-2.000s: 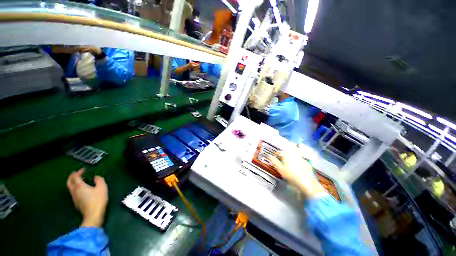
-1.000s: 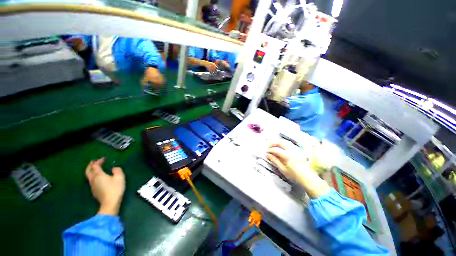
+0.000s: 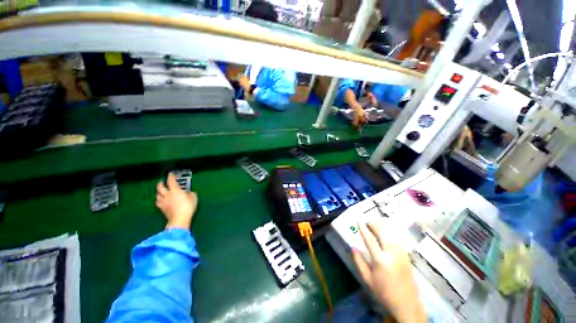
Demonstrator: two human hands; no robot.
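Note:
My left hand [image 3: 177, 200] reaches over the green bench with its fingertips at a slotted metal plate [image 3: 184, 179]; whether it grips the plate is unclear. My right hand [image 3: 386, 270] is empty, fingers spread, above the near edge of the white machine platform [image 3: 351, 231]. A fixture [image 3: 475, 241] with a pale green cover frame on an orange-brown base holds a slotted plate. A second fixture [image 3: 542, 309] is cut off at lower right. A yellow-green lump [image 3: 515, 269] sits between them. Another slotted plate [image 3: 278, 253] lies on the bench between my hands.
A black teach pendant [image 3: 295, 200] with an orange cable stands beside blue panels [image 3: 341, 188]. More plates [image 3: 104, 192] lie along the bench. A tray [image 3: 30, 277] is at lower left. The control panel [image 3: 436, 104] and beige machine head [image 3: 523, 165] rise at right. People work behind the raised shelf.
The view has turned left. My left hand has moved forward to a plate. My right hand has drawn back from the fixtures and spread. The farther fixture, earlier bare orange, now shows a green frame.

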